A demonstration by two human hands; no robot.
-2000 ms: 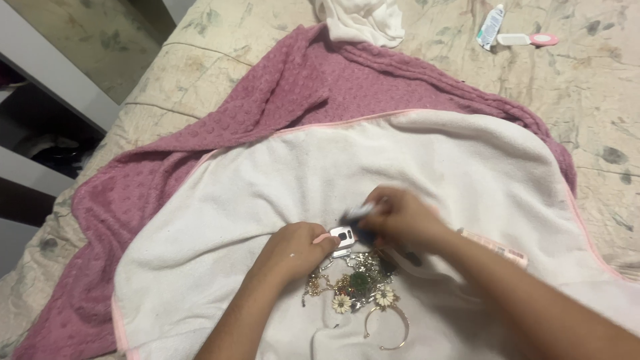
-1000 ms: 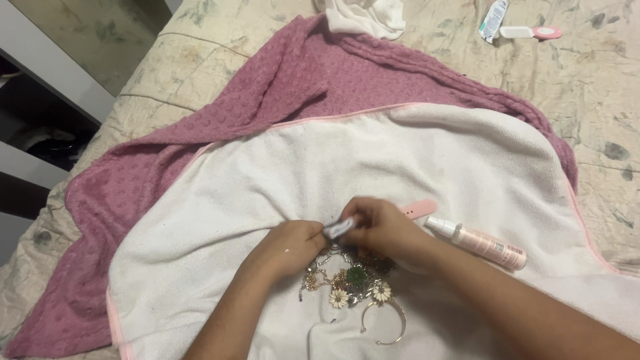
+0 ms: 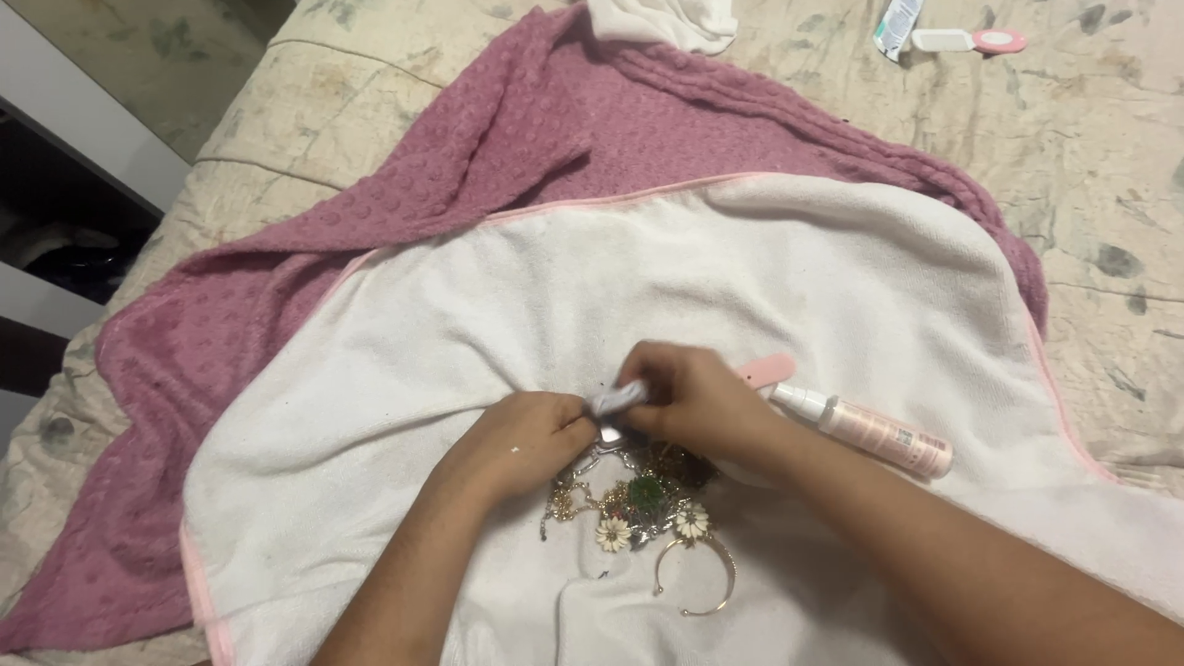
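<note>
My left hand (image 3: 532,439) pinches the edge of a small white-and-silver object (image 3: 609,433), partly hidden by my fingers; its kind is unclear. In my right hand (image 3: 689,398) is a bunched pale grey cloth or wipe (image 3: 618,400), pressed against that object. Just below both hands lies a pile of jewelry (image 3: 647,495) with chains, flower pieces and a green piece. A gold open cuff bracelet (image 3: 735,573) rests at its lower edge. Partly behind my right hand, a pink strap-like piece (image 3: 768,370) with small holes shows.
A pink-labelled spray bottle (image 3: 888,437) lies right of my right hand on the white towel (image 3: 573,268). Under the towel spreads a mauve blanket (image 3: 444,176) on the bed. Farther back are a white cloth (image 3: 666,20), a tube (image 3: 897,28) and a pink-and-white brush or comb (image 3: 967,41).
My right hand has moved a little left, closer to my left hand. The pink strap-like piece, not visible two seconds ago, shows now, and more of the bottle is uncovered.
</note>
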